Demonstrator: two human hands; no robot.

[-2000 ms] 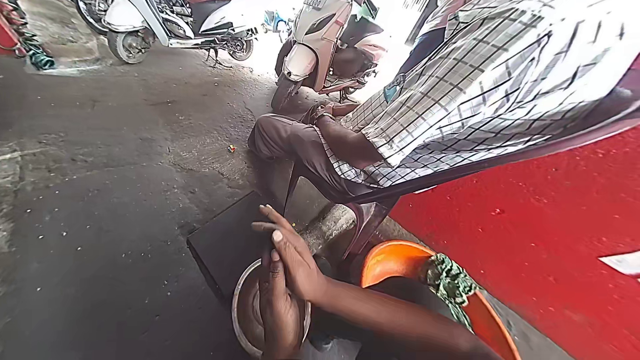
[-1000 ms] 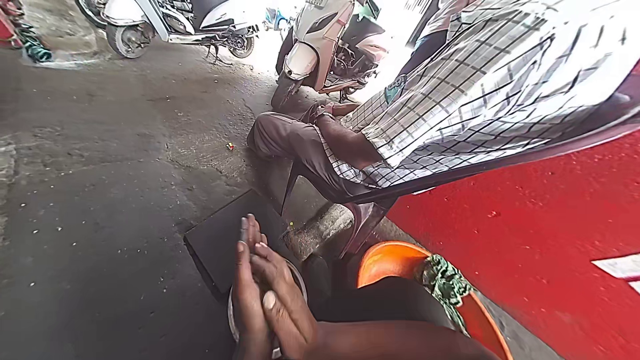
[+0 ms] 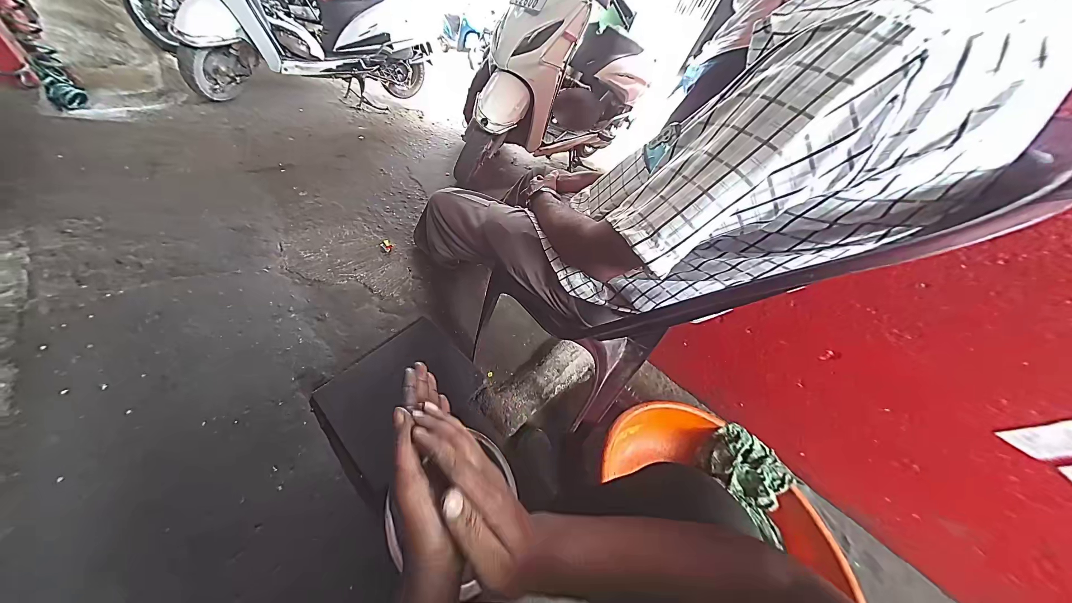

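My left hand (image 3: 420, 494) and my right hand (image 3: 473, 494) are pressed palm to palm, fingers pointing up and away. Whether something small lies between the palms is hidden. Under them is a round, pale-rimmed bowl or pan (image 3: 392, 529), largely covered by the hands, so its contents cannot be told. Just beyond it a dark flat board or slab (image 3: 402, 368) lies on the ground. To the right stands an orange plastic tub (image 3: 636, 431) with a green patterned cloth (image 3: 749, 473) hanging over its rim.
A person in a checked shirt (image 3: 754, 167) sits on a plastic chair (image 3: 620, 360) close by on the right, before a red wall (image 3: 904, 360). Scooters are parked beyond, one white (image 3: 293, 50), one beige (image 3: 536, 75). A stone block (image 3: 544, 381) lies near the chair leg.
My hands have stayed together while shifting against each other; two seconds ago the fingers were crossed at an angle, and now they are more nearly aligned. The seated person has not plainly moved.
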